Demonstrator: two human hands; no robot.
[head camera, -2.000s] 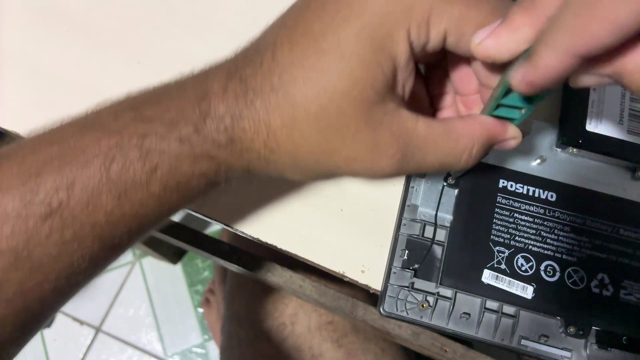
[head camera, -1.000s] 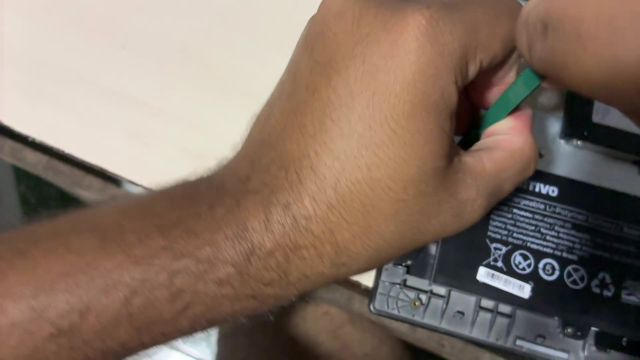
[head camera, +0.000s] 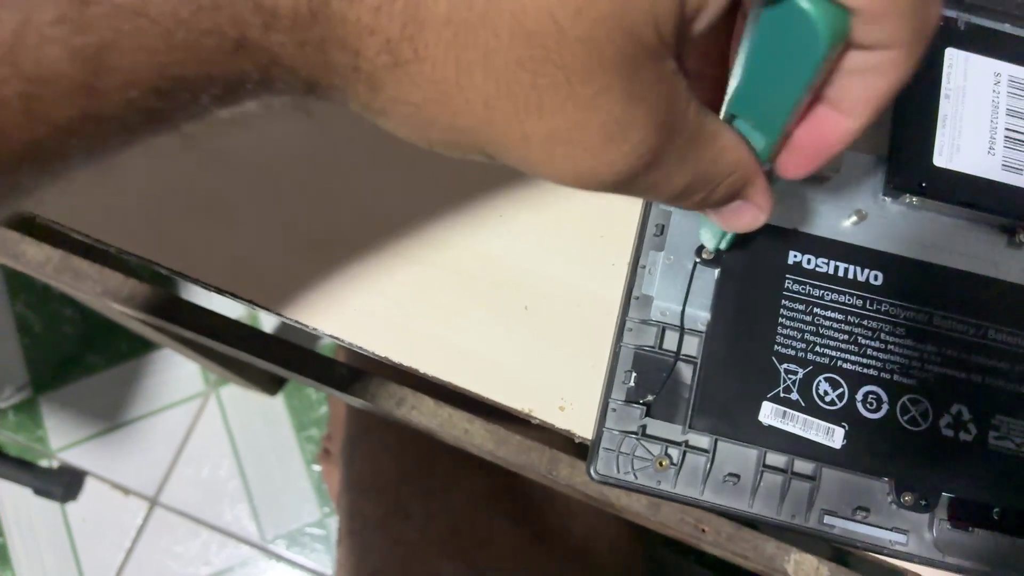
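Note:
My left hand (head camera: 608, 104) reaches in from the upper left, thumb and a bent finger closed on a green plastic-handled tool (head camera: 788, 72). The tool slants down, its pale lower end at a small screw (head camera: 707, 253) beside the battery's upper left corner. A thin black cable (head camera: 686, 320) runs down from that screw. The black laptop battery (head camera: 864, 352) lies in the opened laptop casing (head camera: 728, 472). My right hand cannot be made out; the finger beyond the tool appears to be my left hand's.
A pale tabletop (head camera: 472, 264) carries the casing, whose lower left corner reaches the worn table edge (head camera: 496, 448). A black labelled component (head camera: 920, 120) sits at the upper right. Another screw (head camera: 856, 217) shows on the metal plate. Below is a green and white tiled floor (head camera: 136, 400).
My right hand, earlier at the tool from the upper right, no longer shows clearly. The green tool now slants down to the screw by the battery, with my left hand around it.

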